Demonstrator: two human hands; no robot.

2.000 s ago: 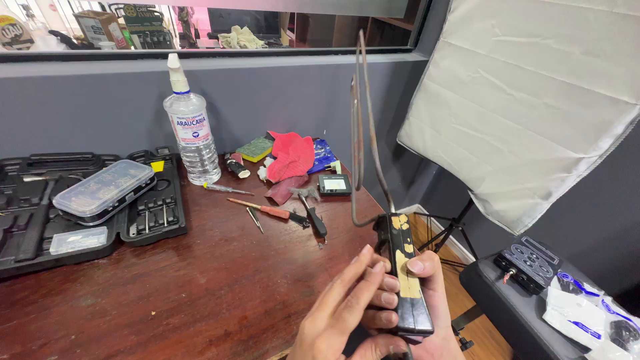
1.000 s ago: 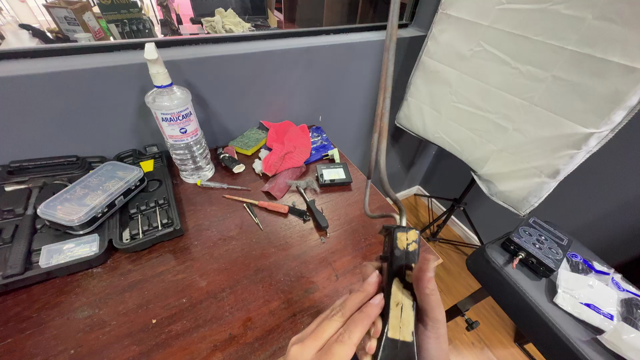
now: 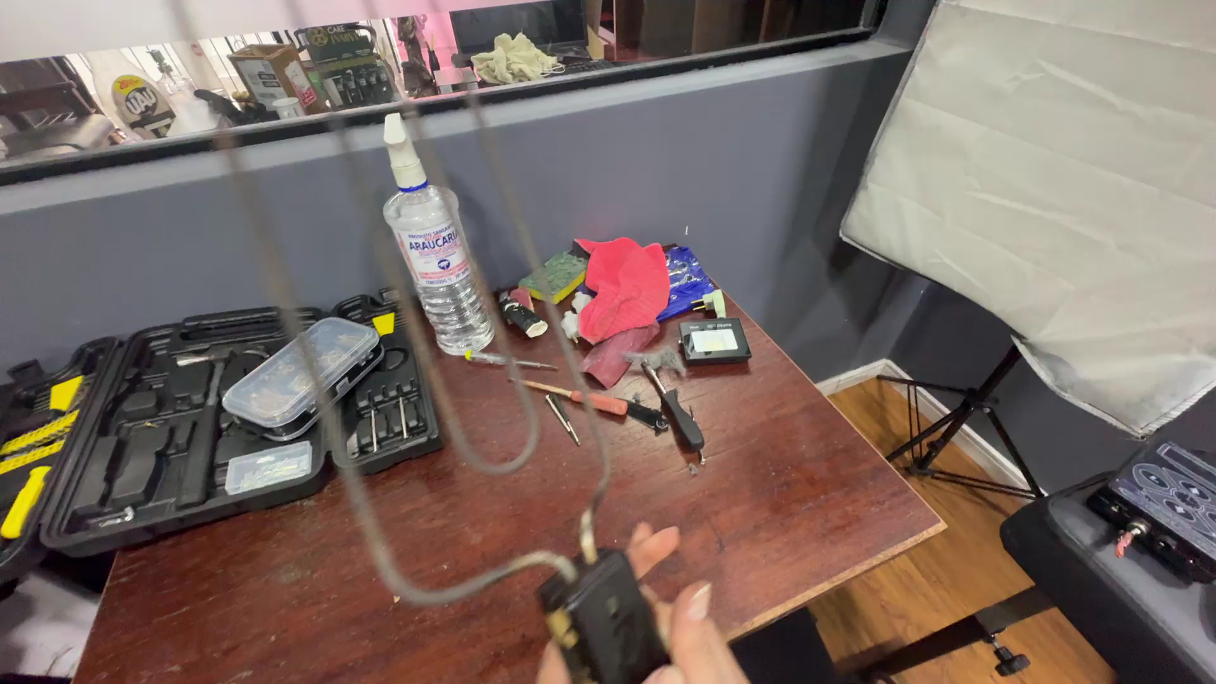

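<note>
My right hand (image 3: 698, 632) grips a black block-shaped handle (image 3: 608, 617) with worn yellowish patches, low in view. Long bent metal rods (image 3: 366, 522) rise from its end, blurred, across the view. A strip of skin shows left of the handle; my left hand cannot be made out. Beyond, on the table, lie a black-handled tool (image 3: 679, 418), an orange-handled screwdriver (image 3: 598, 401), a small metal bit or pen-like tool (image 3: 562, 419), a thin screwdriver (image 3: 508, 360) and a small black box with a pale label (image 3: 714, 340).
A clear spray bottle (image 3: 442, 275) stands by the wall, near a red cloth (image 3: 622, 290) and a sponge (image 3: 554, 275). At left an open black tool case (image 3: 180, 456) carries a clear plastic box (image 3: 302, 375). Right of the wooden table (image 3: 807, 513) are a tripod (image 3: 959, 432) and a black padded seat (image 3: 1064, 532).
The handle and its rods have turned, so the rods now spread widely leftward across the view. The left hand, on the handle earlier, no longer shows plainly.
</note>
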